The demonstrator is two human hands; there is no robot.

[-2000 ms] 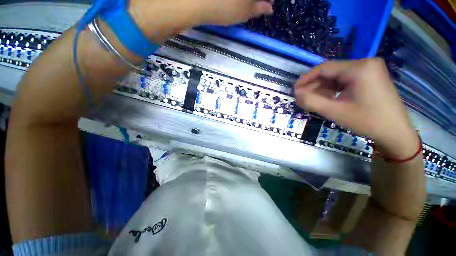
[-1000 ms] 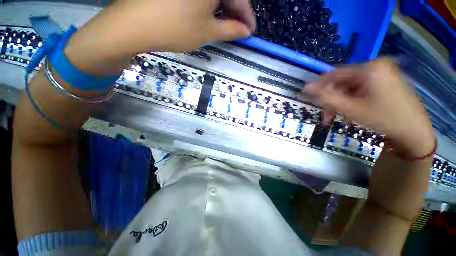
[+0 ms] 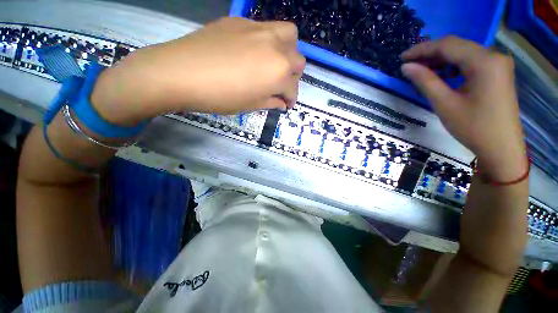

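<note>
A row of white circuit board panels (image 3: 342, 147) with small black, silver and blue parts lies in a metal track, with black dividers (image 3: 268, 127) between panels. My left hand (image 3: 245, 64) is over the upper left end of the middle panel, fingers bent down; whether its hidden fingertips hold a part cannot be told. My right hand (image 3: 471, 92) is at the near right side of the blue bin (image 3: 462, 21), thumb and index finger apart beside the heap of loose black parts (image 3: 355, 30). No part shows between them.
Dark toothed rows of black parts (image 3: 367, 114) lie on the metal between bin and boards. The silver rail (image 3: 214, 147) runs along the near side with a small dark speck on it. Clear tubes (image 3: 535, 116) lie at the right. Another blue bin (image 3: 529, 30) is at the top right.
My left hand has come down from the bin's edge to the middle panel's left end. My right hand has moved up from over the boards to the bin. The boards sit slightly further right.
</note>
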